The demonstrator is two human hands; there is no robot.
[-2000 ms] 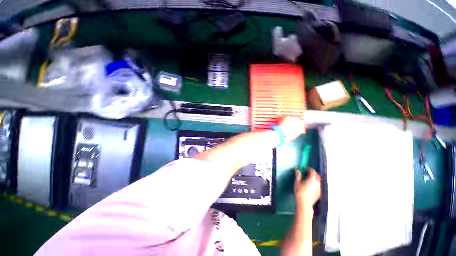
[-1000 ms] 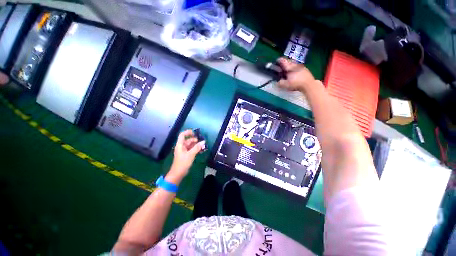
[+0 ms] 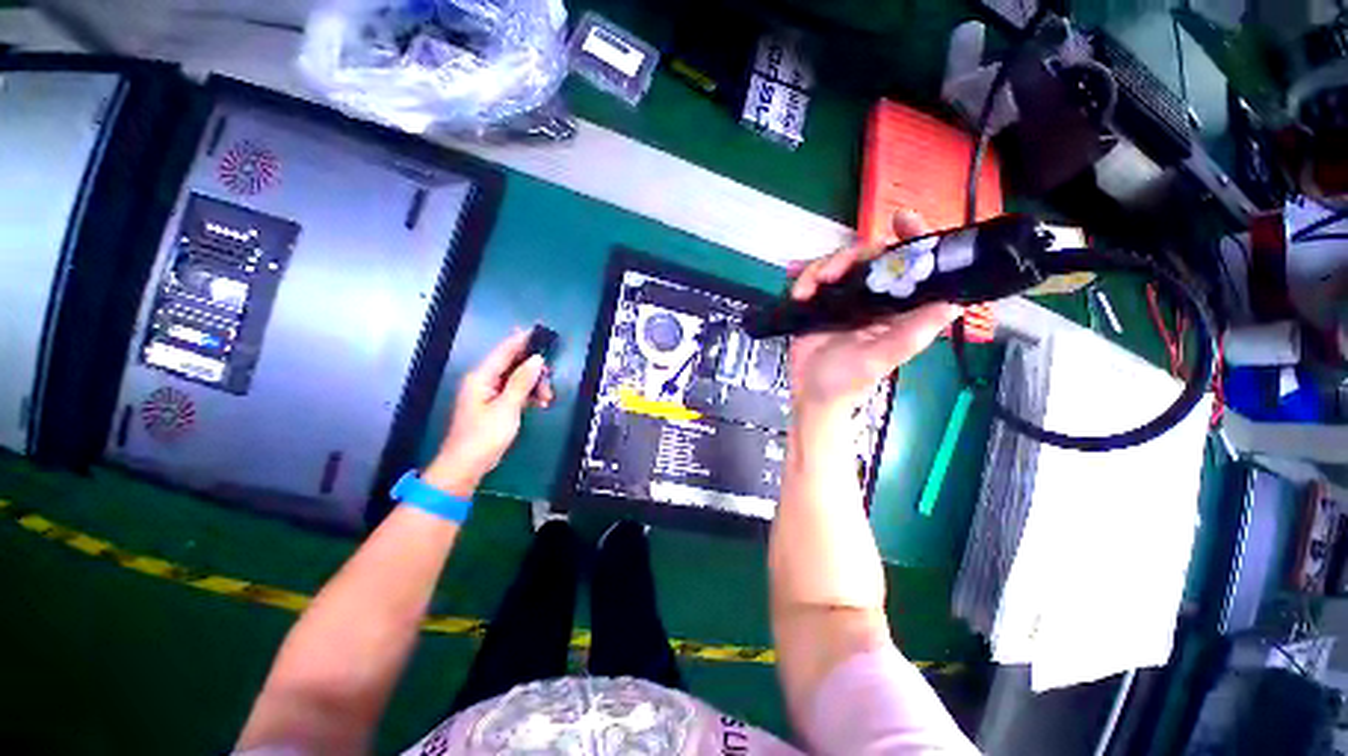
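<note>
An open laptop base (image 3: 695, 428) lies in front of me, with a round fan, a board, a black battery and a yellow strip showing. My right hand (image 3: 858, 332) is shut on a black baton-shaped tool (image 3: 946, 269) with a flower sticker and a thick black cable, held over the base's upper right part. The tool's narrow end points left, above the board. My left hand (image 3: 498, 396) pinches a small black piece (image 3: 541, 343) just left of the base. The right hand and tool hide part of the base, including its right fan.
Left: a laptop with a grey cover (image 3: 318, 303) and another unit (image 3: 52, 251). Rear: a crumpled clear bag (image 3: 429, 67), a small case (image 3: 611, 59) and a red-orange ribbed tray (image 3: 924, 170). Right: a green strip (image 3: 946, 451), white sheets (image 3: 1109, 510) and a looping cable (image 3: 1205, 355).
My right hand has brought the black tool from the bench rear to above the open base. My left hand still pinches the small black piece. The view has shifted.
</note>
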